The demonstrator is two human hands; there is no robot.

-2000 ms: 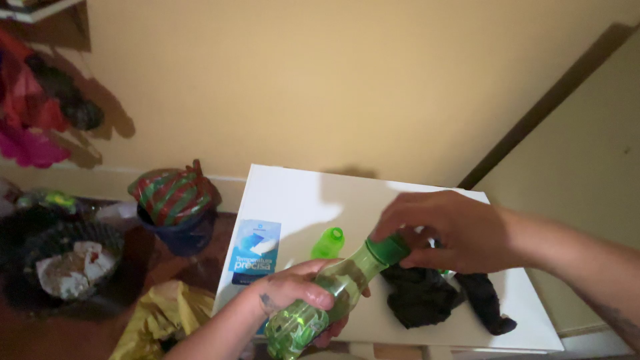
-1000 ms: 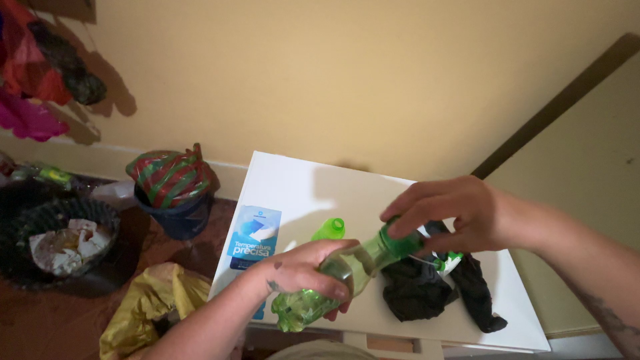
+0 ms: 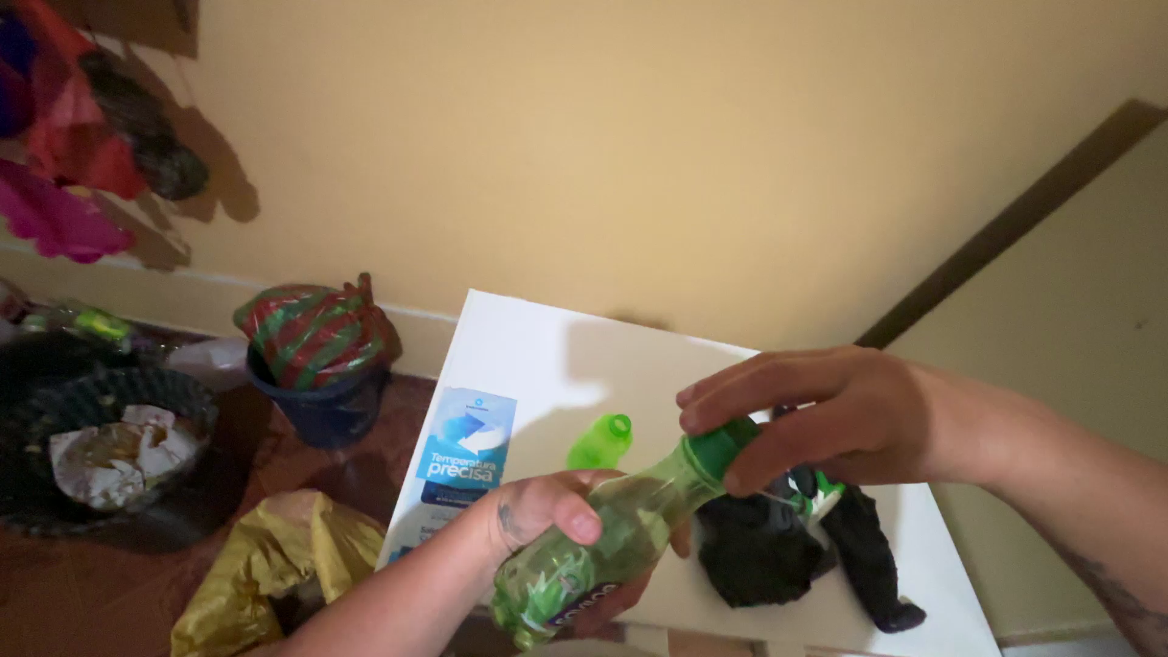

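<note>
My left hand (image 3: 557, 520) is wrapped around the body of a clear green plastic bottle (image 3: 630, 520), tilted with its neck up to the right. The fingers and thumb of my right hand (image 3: 803, 411) grip the green cap (image 3: 721, 447) at its top. A small bright green plastic bottle (image 3: 600, 442) lies on the white tabletop (image 3: 538, 347) behind my left hand. Below my right hand lie a black cloth or bag (image 3: 757, 552) and a second black piece (image 3: 867, 557), with a green and white item (image 3: 821, 497) between them, partly hidden.
A blue printed sticker (image 3: 467, 443) is on the tabletop's left side. Left of it on the floor stand a blue bucket (image 3: 328, 411) with a striped bag (image 3: 315, 333), a yellow sack (image 3: 274, 566) and a dark basket (image 3: 196, 411) of waste. A beige wall (image 3: 639, 164) rises behind.
Both hands stay on the bottle and its cap, with only small shifts of the fingers and of the bottle's tilt.
</note>
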